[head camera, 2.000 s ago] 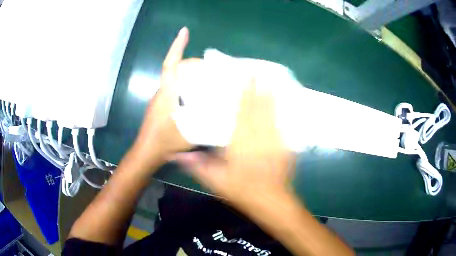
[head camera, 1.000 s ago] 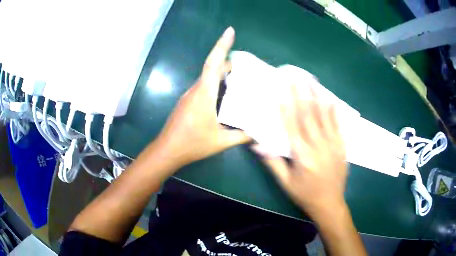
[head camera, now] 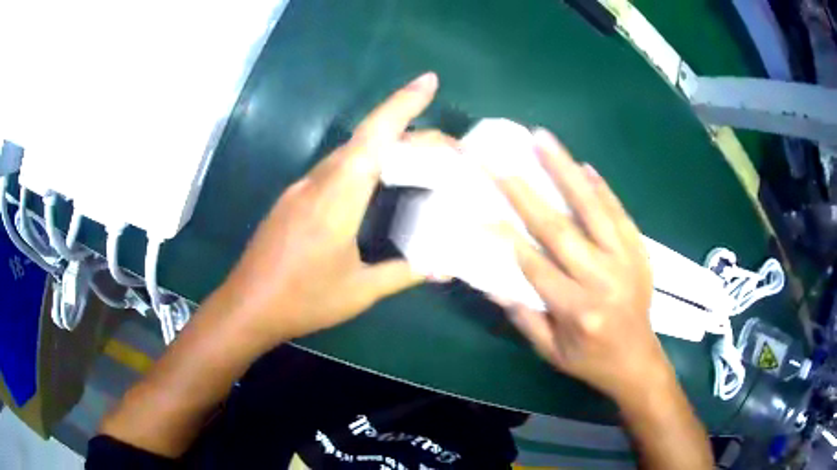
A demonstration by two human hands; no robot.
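Observation:
White power strips (head camera: 679,298), two side by side, lie on the green bench from the middle to the right, overexposed. My left hand (head camera: 321,229) holds their near end, thumb below and fingers above. My right hand (head camera: 587,266) presses a white cloth (head camera: 505,151) onto their top, fingers spread. Cloth and strips blend in glare, so the edge between them is hard to see. White cords (head camera: 748,280) lie folded at the strips' right end.
A large white stack (head camera: 110,101) stands at the left, its cords (head camera: 115,252) hanging over the bench edge. A clear bottle with a yellow warning label (head camera: 769,353) is at the right. A grey metal post (head camera: 762,101) is at the far right. A blue bin (head camera: 23,321) is below left.
The camera view has shifted. The strips' near end now shows lifted and tilted in my left hand. My right hand and the cloth have moved along the strips. The gap between the strips shows.

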